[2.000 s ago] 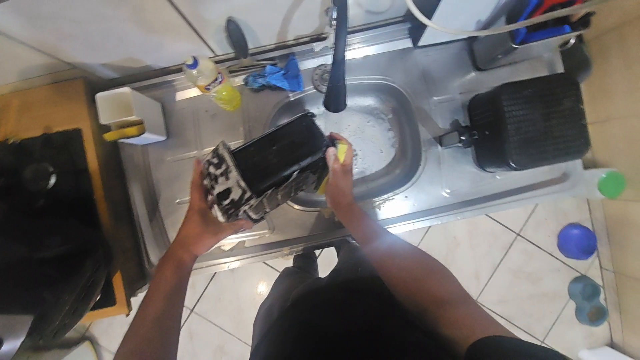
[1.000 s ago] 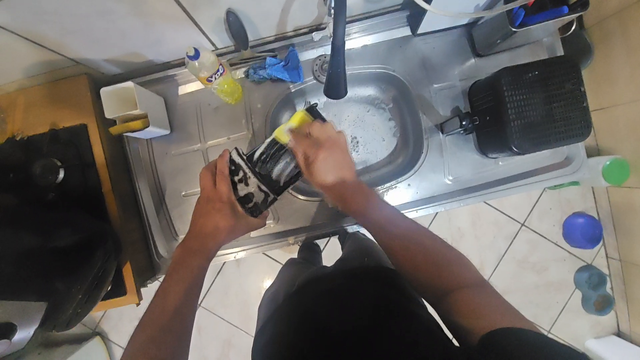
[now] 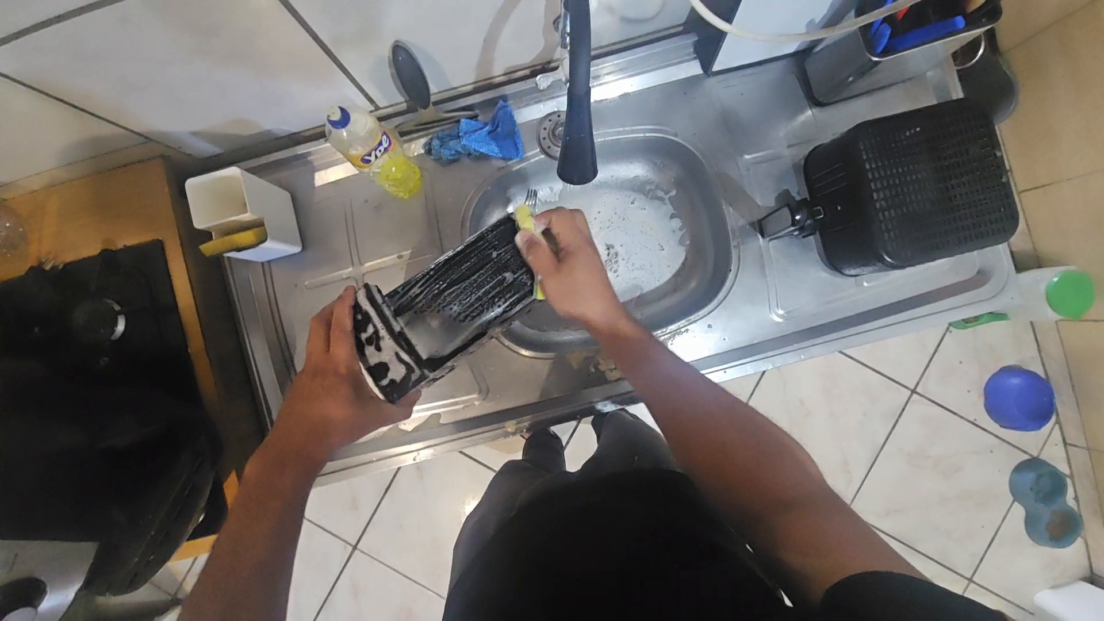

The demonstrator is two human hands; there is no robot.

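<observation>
A black plastic container (image 3: pixel 466 297), streaked with soap suds, is tilted over the left edge of the sink basin (image 3: pixel 716 267). My left hand (image 3: pixel 345 371) grips its sudsy lower-left end. At its upper-right end, my right hand (image 3: pixel 565 263) holds a yellow sponge (image 3: pixel 524 217) against it; most of the sponge is hidden by the fingers. A fork (image 3: pixel 530 198) shows its tines just beyond that hand. White suds lie in the basin, under the black faucet (image 3: pixel 578 129).
A detergent bottle (image 3: pixel 375 151), blue cloth (image 3: pixel 479 136) and ladle (image 3: pixel 410 76) are behind. A white holder (image 3: pixel 241 211) stands left, beside the stove (image 3: pixel 95 336). Right are a black perforated basket (image 3: pixel 918 185), a utensil holder (image 3: pixel 845 65) and a green-capped bottle (image 3: pixel 1069 293).
The container has been turned, and its streaked, sudsy face now shows. Since one second ago my right hand has moved with the sponge toward its far right end.
</observation>
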